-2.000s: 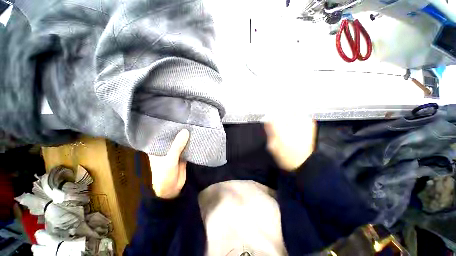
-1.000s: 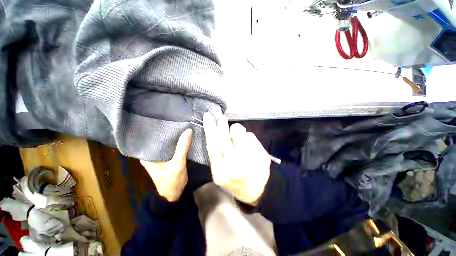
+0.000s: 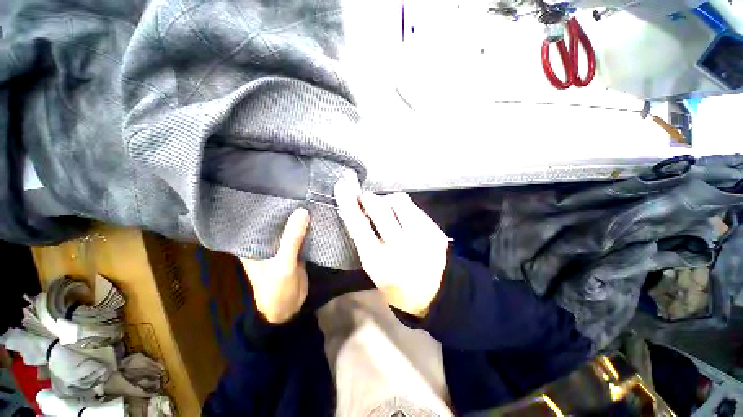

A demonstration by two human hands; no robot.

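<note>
The grey quilted jacket (image 3: 236,41) lies over the left of the table and hangs over its near edge. Its ribbed hem (image 3: 252,228) is opened, showing the smooth darker lining (image 3: 261,173) inside. My left hand (image 3: 279,281) grips the rib's near edge, thumb on top, fingers hidden under the cloth. My right hand (image 3: 399,252) is closed around a thin light tool, mostly hidden in the hand. A thin pale tip shows at the seam between rib and lining, and a small end sticks out behind the hand. The fingertips touch the right end of the hem.
Red-handled scissors (image 3: 569,53) lie beside the sewing machine head (image 3: 652,57). An orange-brown-handled tool (image 3: 670,129) lies at the table's right. Dark grey garments (image 3: 586,236) hang at the right. A cardboard box (image 3: 122,285) and rib bundles (image 3: 90,350) stand lower left.
My right hand came in from the right of the hem to its seam, with the thin tool now visible in it. My left hand still holds the rib. The view shifted slightly.
</note>
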